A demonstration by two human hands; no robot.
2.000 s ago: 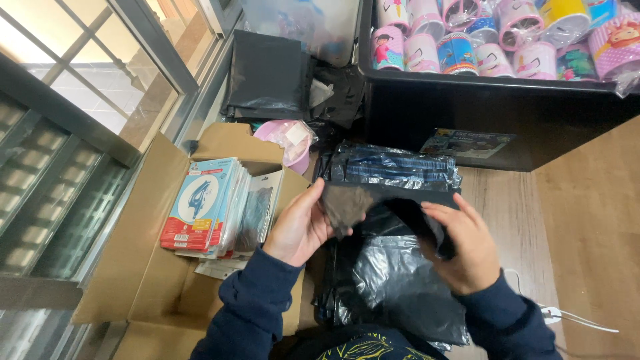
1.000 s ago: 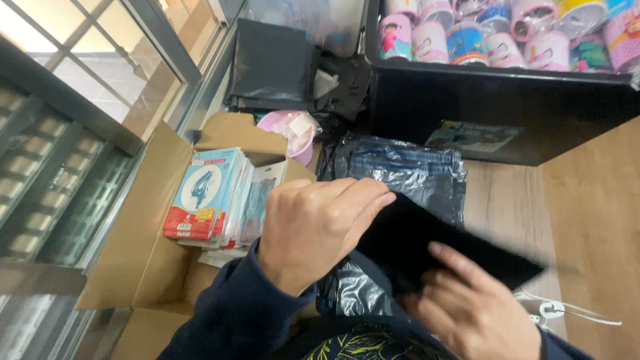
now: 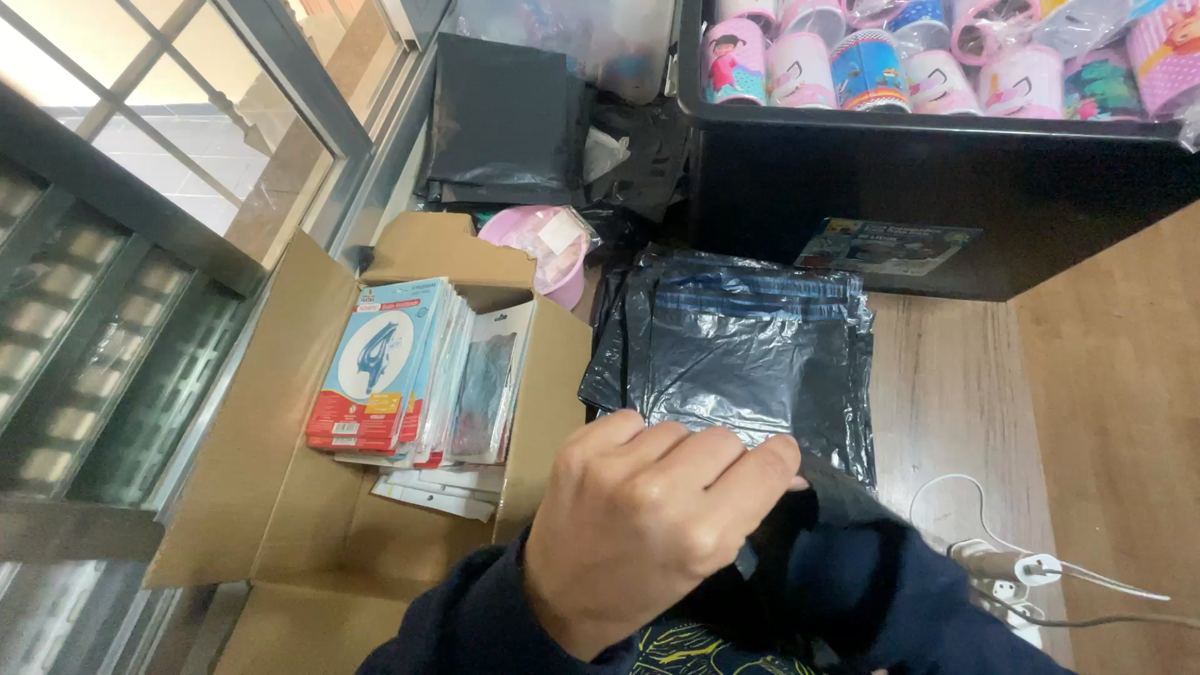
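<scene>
My left hand (image 3: pixel 661 511) is closed in a fist at the lower middle, gripping the edge of a black item (image 3: pixel 830 487), perhaps fabric or plastic, that runs down to the right. My right hand is almost wholly hidden low in the picture, below the dark sleeve. Behind my left hand lies a stack of glossy black plastic bags (image 3: pixel 741 361) on the wood-look surface. To the left, an open cardboard box (image 3: pixel 216 450) holds upright flat packages (image 3: pixel 380 361) with blue and red card fronts.
A large black plastic bin (image 3: pixel 900 178) filled with wrapped printed cups (image 3: pixel 872 70) stands at the upper right. Folded black bags (image 3: pixel 502 117) and a pink container (image 3: pixel 562 272) lie behind the box. A power strip (image 3: pixel 1008 591) with white cables is at the lower right, a window frame (image 3: pixel 328 112) at the left.
Two seconds ago both hands held the black item spread between them over the bags. My right hand has since moved down, mostly out of sight, while my left stays closed on the item.
</scene>
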